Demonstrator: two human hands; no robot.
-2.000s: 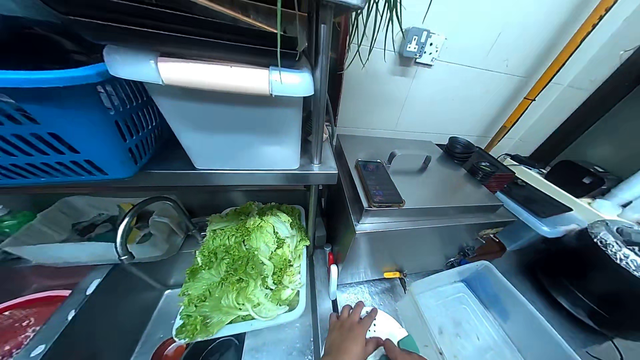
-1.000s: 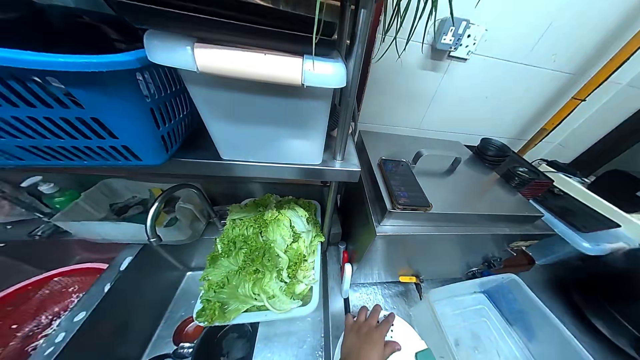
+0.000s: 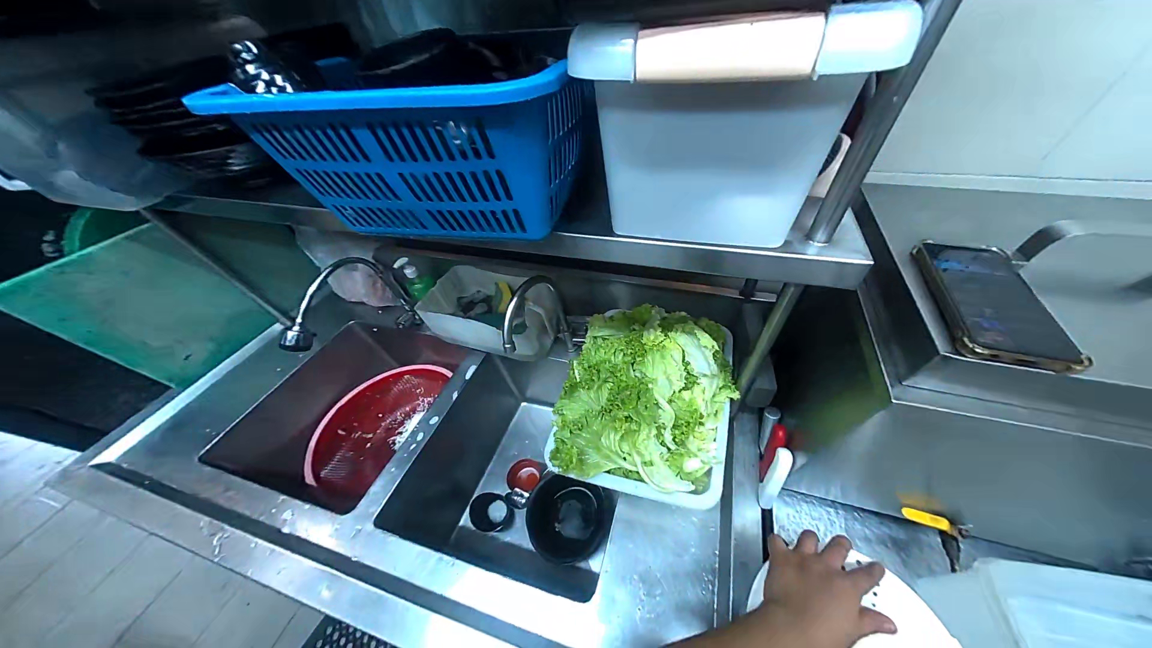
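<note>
My left hand (image 3: 819, 589) reaches in from the bottom edge, palm down with its fingers spread, on a round white board or plate (image 3: 904, 612) that bears small dark specks. Nothing is seen held in it. My right hand is out of view. Up and to the left of the hand, a white tray (image 3: 711, 486) heaped with green leaf lettuce (image 3: 643, 400) lies across the right part of the sink. Just above the fingers are a red handle (image 3: 772, 450) and a white handle (image 3: 776, 477), side by side.
Black bowls (image 3: 567, 517) and a small red bowl (image 3: 525, 474) lie in the sink; a red colander (image 3: 373, 427) is in the left basin. Two curved faucets (image 3: 540, 292) rise behind. Overhead, a steel shelf (image 3: 702, 261) holds a blue basket (image 3: 432, 162). A phone (image 3: 999, 306) rests at right.
The view has swung left, bringing the left basin into sight. My right hand, partly seen at the bottom edge two seconds ago, is out of view. My left hand stays on the white round surface.
</note>
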